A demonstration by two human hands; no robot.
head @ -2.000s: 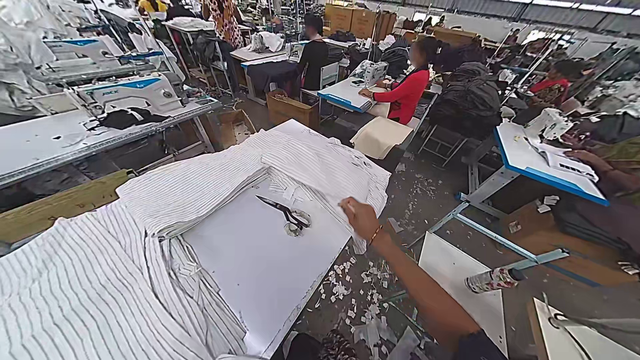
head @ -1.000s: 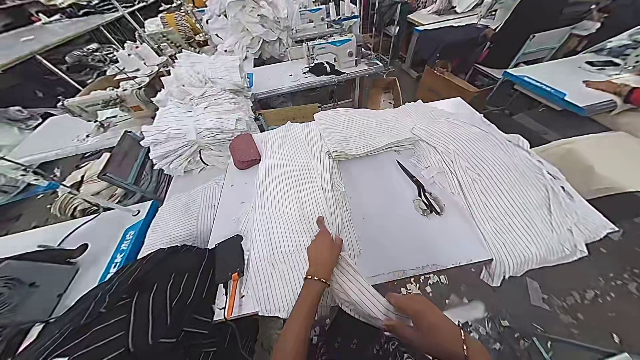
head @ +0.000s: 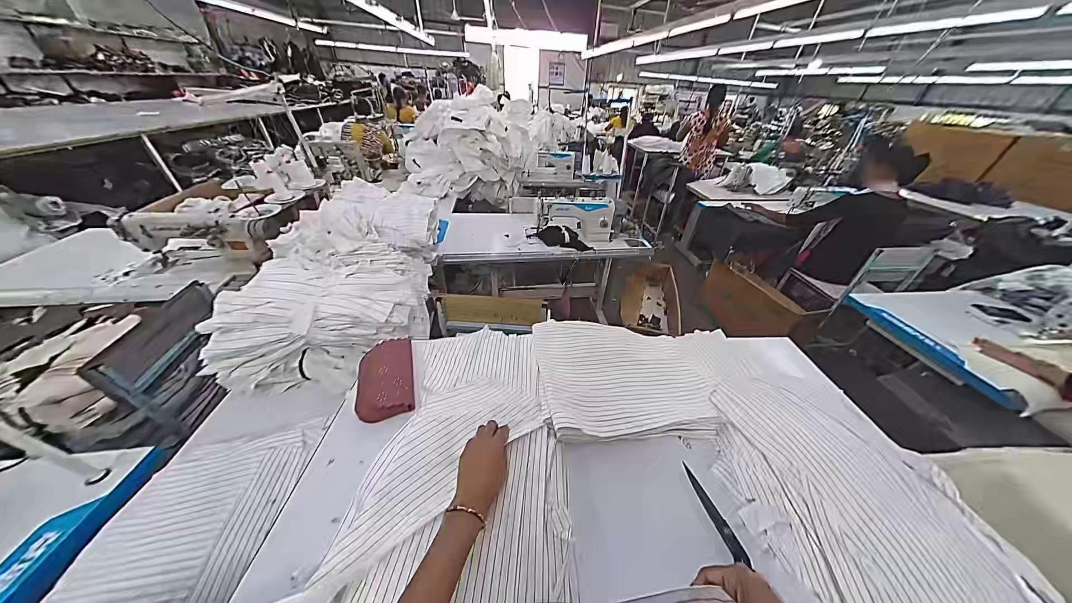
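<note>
My left hand (head: 483,473), with a bangle at the wrist, lies on a striped white cloth panel (head: 410,452); its fingertips are curled onto the cloth. At the bottom right my right hand (head: 730,581) grips the scissors, whose dark blades (head: 714,512) point up and away over the white table top (head: 628,502); the handles are hidden by the hand and the frame's edge. A folded stack of striped cloth (head: 624,381) sits beyond the hands. More striped panels (head: 846,469) drape at the right. A maroon case (head: 386,381) lies left of the panels.
Bundled white cloth (head: 314,318) rises at the left behind the table. A sewing machine (head: 578,219) stands on a bench ahead, with an open carton (head: 651,299) on the floor beside it. At the right, a seated person (head: 863,218) works near another blue-edged table (head: 938,343).
The scissors, lying on the table in both earlier frames, are now in my right hand. My left hand has moved farther up the cloth since one second ago. The view has tilted up.
</note>
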